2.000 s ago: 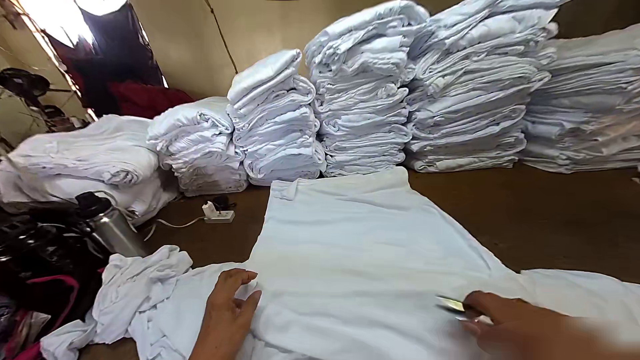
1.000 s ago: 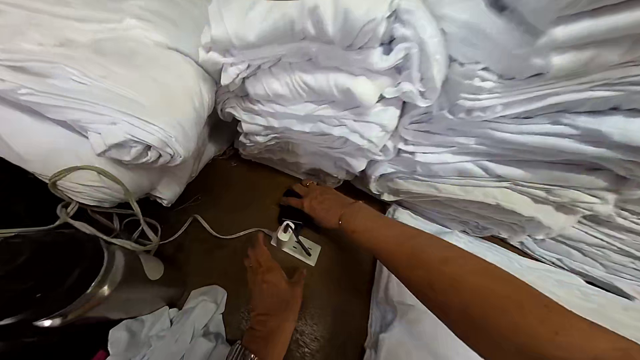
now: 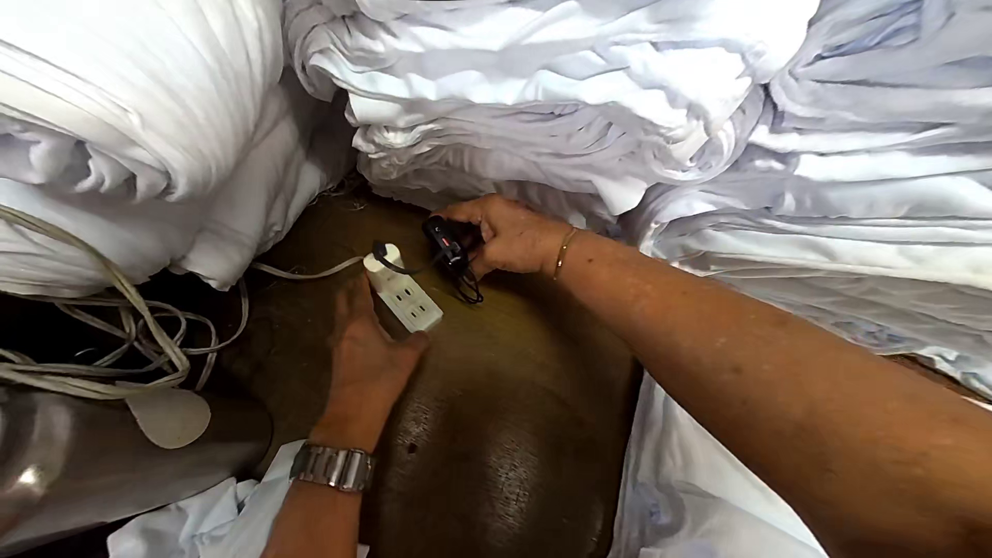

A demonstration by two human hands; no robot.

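Observation:
My right hand point(image 3: 504, 232) holds a small black electronic device point(image 3: 447, 242) with a thin black cable, just above the brown tabletop point(image 3: 496, 434). A white power strip point(image 3: 411, 302) lies to the left of the device, with a white round plug point(image 3: 383, 259) at its far end. The black cable loops at this plug. My left hand point(image 3: 368, 349), with a metal-band watch at the wrist, is at the strip's near left side. Its thumb is by the strip's near end, and its fingertips are blurred. Whether the fingers grip the strip is unclear.
Folded white cloth stacks point(image 3: 542, 101) stand behind my hands, and a white cloth heap point(image 3: 132, 139) is at the left. Coiled pale cord point(image 3: 147, 341) lies above a metal bottle point(image 3: 116, 457). White fabric point(image 3: 697, 480) spreads at the lower right.
The view has moved in close to the power strip. The metal tool seen in my right hand two seconds ago is out of sight. That hand now holds the black device clear of the strip.

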